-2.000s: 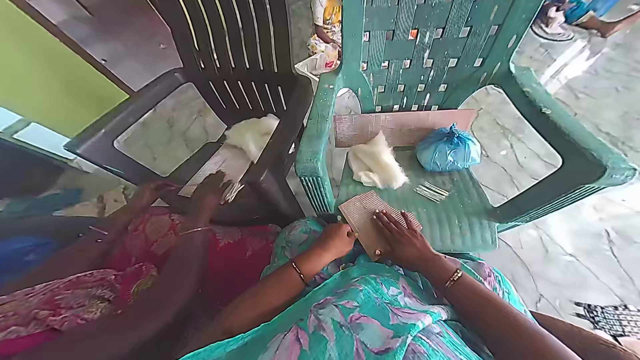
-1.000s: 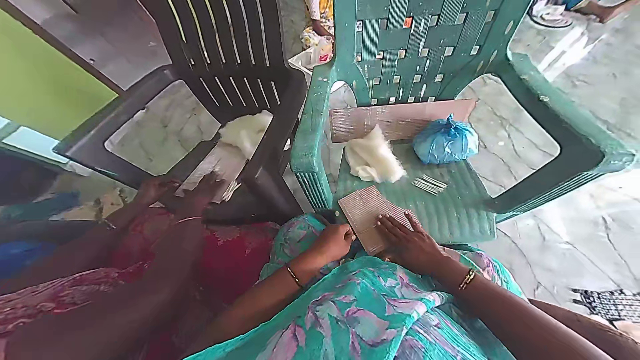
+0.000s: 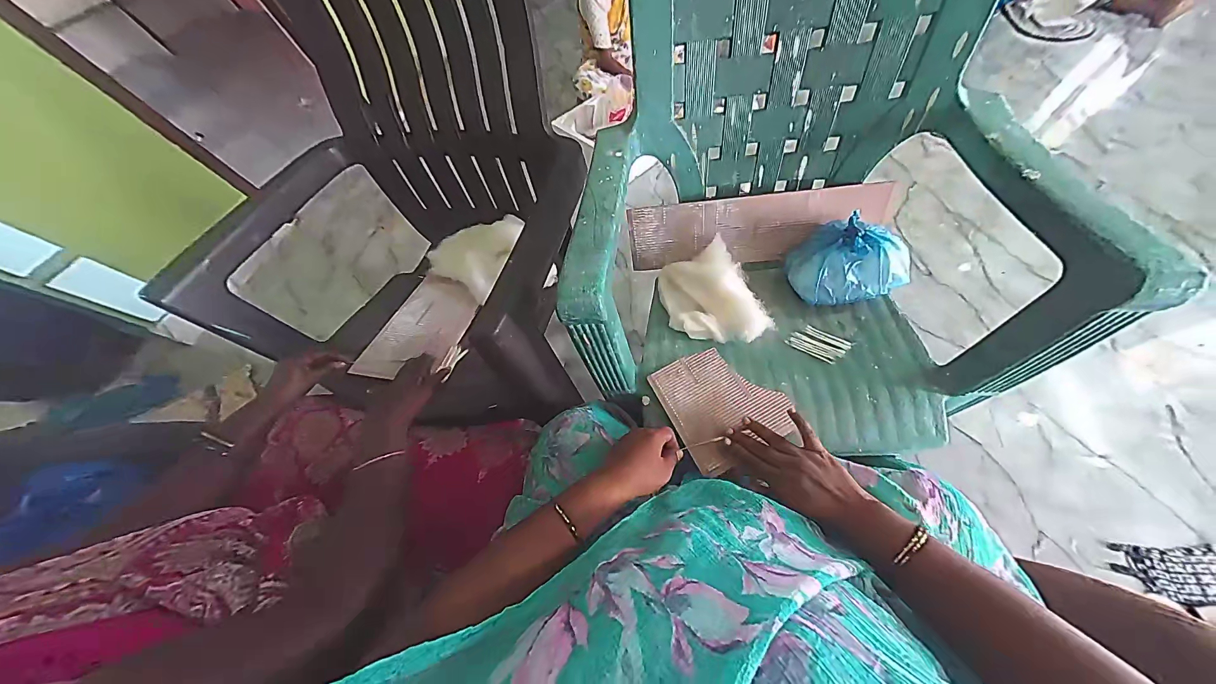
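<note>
My left hand (image 3: 646, 463) pinches one end of a thin pale stick (image 3: 701, 444). My right hand (image 3: 793, 465) lies with spread fingers over the stick's other end, on a piece of corrugated cardboard (image 3: 698, 388) at the front edge of the green plastic chair's seat (image 3: 855, 404). Behind the cardboard, on the seat, are a tuft of white cotton wool (image 3: 712, 294), several thin white sticks (image 3: 819, 344) and a knotted blue plastic bag (image 3: 848, 264). A longer cardboard strip (image 3: 760, 226) leans at the back of the seat.
At the left, a co-worker's hands (image 3: 404, 394) work over cardboard (image 3: 418, 328) on a dark plastic chair (image 3: 380, 171), with cotton wool (image 3: 478, 255) behind. The green chair's armrests (image 3: 597, 256) flank its seat. Another person's arm (image 3: 608, 57) shows beyond the chairs.
The thin stick between my hands shows plainly now. My right hand has turned slightly, its fingers now pointing more to the left over the cardboard.
</note>
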